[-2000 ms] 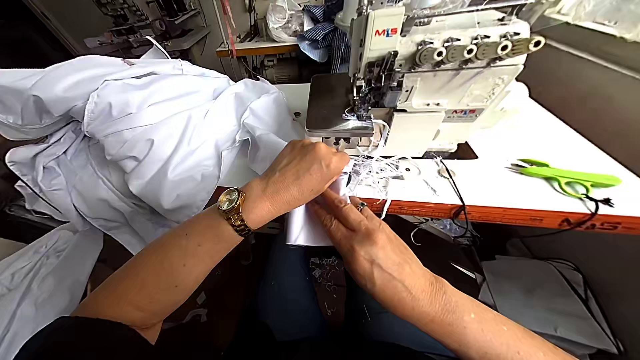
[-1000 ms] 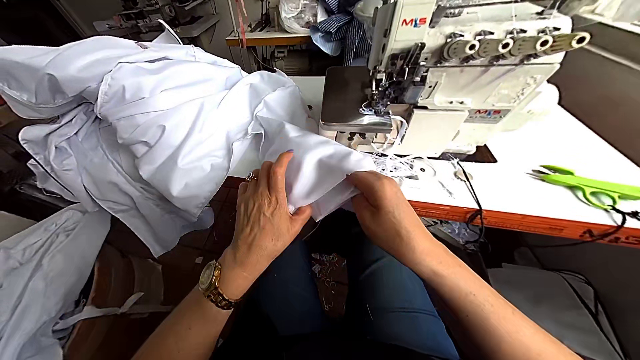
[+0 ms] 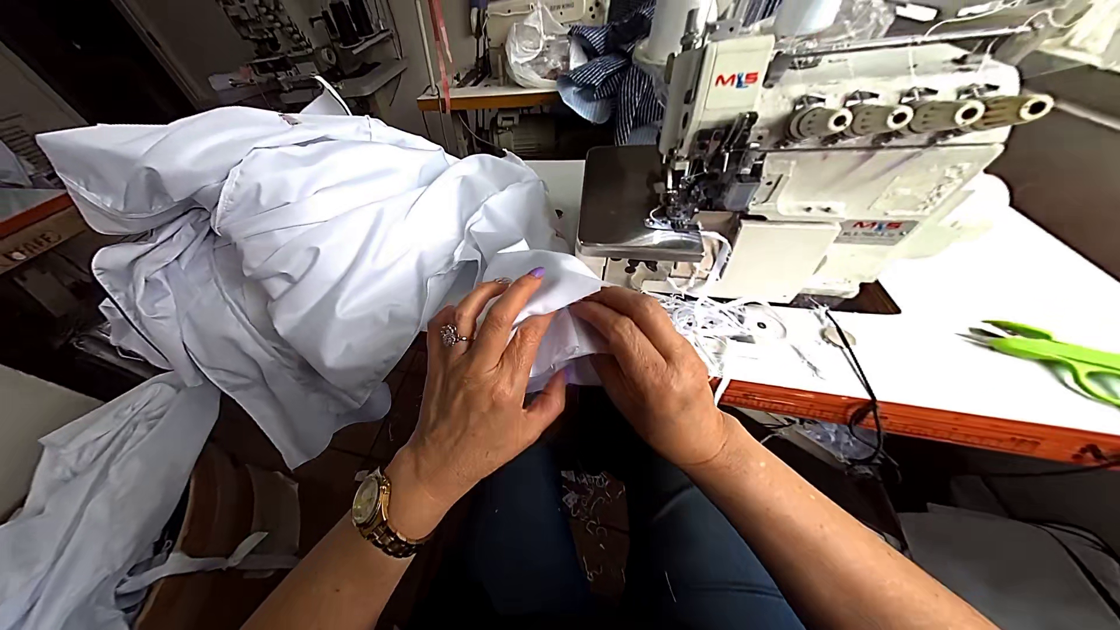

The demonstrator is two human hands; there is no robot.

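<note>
A large white cloth garment (image 3: 332, 219) lies bunched at the left and reaches to my hands at the centre. My left hand (image 3: 486, 376), with a ring and a gold wristwatch (image 3: 376, 512), holds a folded edge of it between thumb and fingers. Close beside it, my right hand (image 3: 656, 372) pinches the same cloth, its fingertips partly hidden in the fold. Just beyond and to the right stands a white overlock sewing machine (image 3: 787, 175) with a dark metal plate (image 3: 621, 206); the cloth in my hands is in front of its needle area, not under the foot.
Green thread snips (image 3: 1050, 350) lie on the white table (image 3: 945, 376), which has an orange edge. Thread scraps (image 3: 717, 324) are heaped by the machine. A black cord (image 3: 853, 367) hangs over the edge. Striped cloth (image 3: 617, 70) and a plastic bag (image 3: 538, 48) are behind.
Two seconds ago my hands were crossed close together over the cloth; my left hand is now on the left. Since one second ago, my hands have come closer together on the cloth.
</note>
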